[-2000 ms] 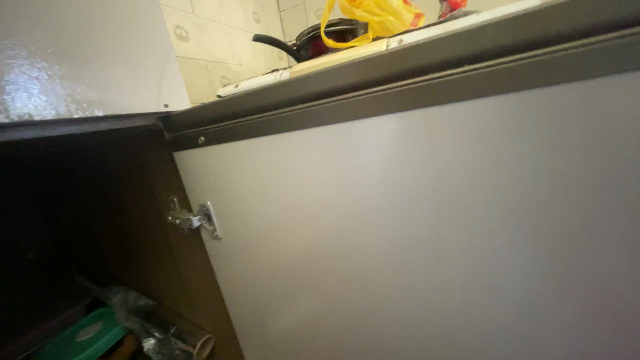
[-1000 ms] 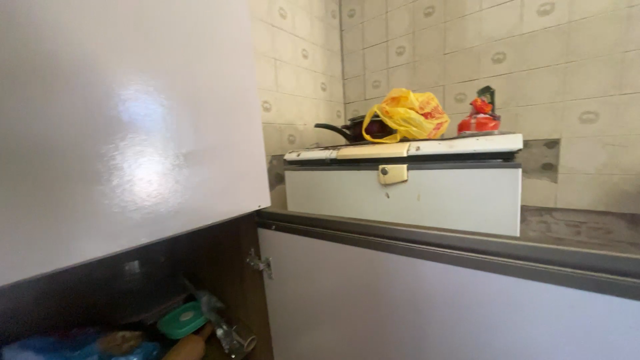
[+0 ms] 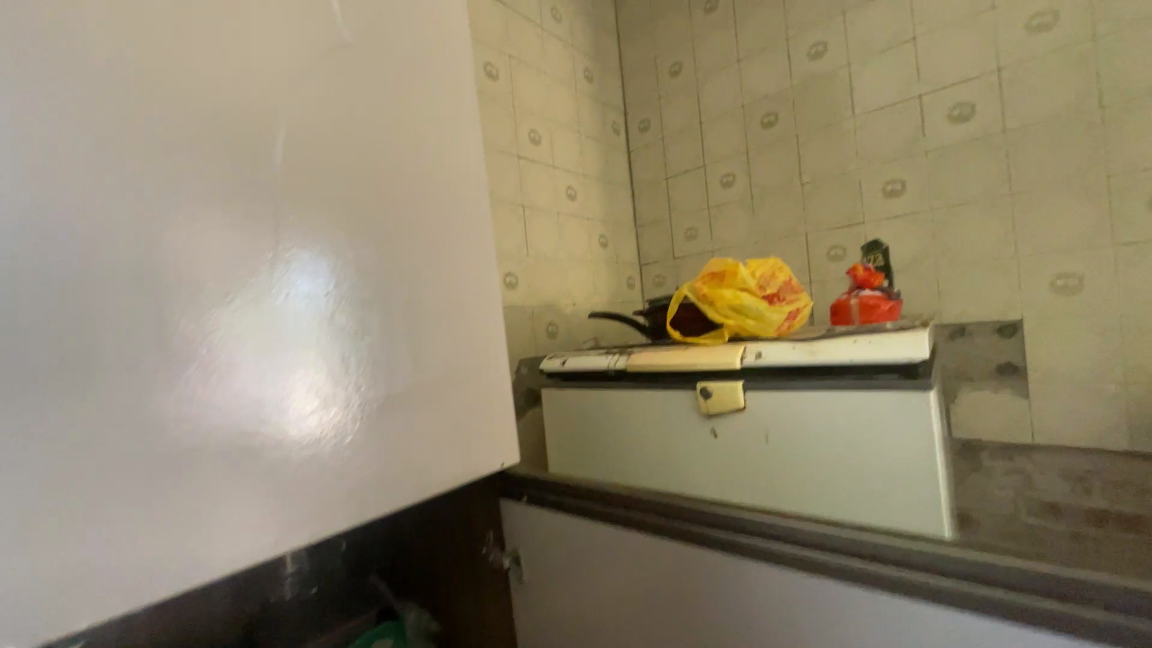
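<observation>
Neither of my hands shows in the head view. On top of a white chest freezer [image 3: 747, 450] lies a yellow plastic bag [image 3: 742, 301], partly in front of a dark pan [image 3: 655, 317] whose black handle points left. A red bag with a knotted top [image 3: 866, 306] stands further right, with a dark object behind it. In the foreground, a white cabinet door [image 3: 711, 589] hangs open on a metal hinge [image 3: 502, 556]. Inside the dark cabinet, part of a green item [image 3: 382, 635] shows at the bottom edge.
A large glossy white panel [image 3: 225, 315] fills the left side, above the cabinet opening. Patterned tiles cover the wall [image 3: 954, 189] behind the freezer, with bare patches low on the right. The open door's dark upper edge [image 3: 810, 558] crosses the lower right.
The view has swung upward, bringing the freezer and tiled wall into fuller sight, while less of the cabinet's inside shows. No object has plainly moved.
</observation>
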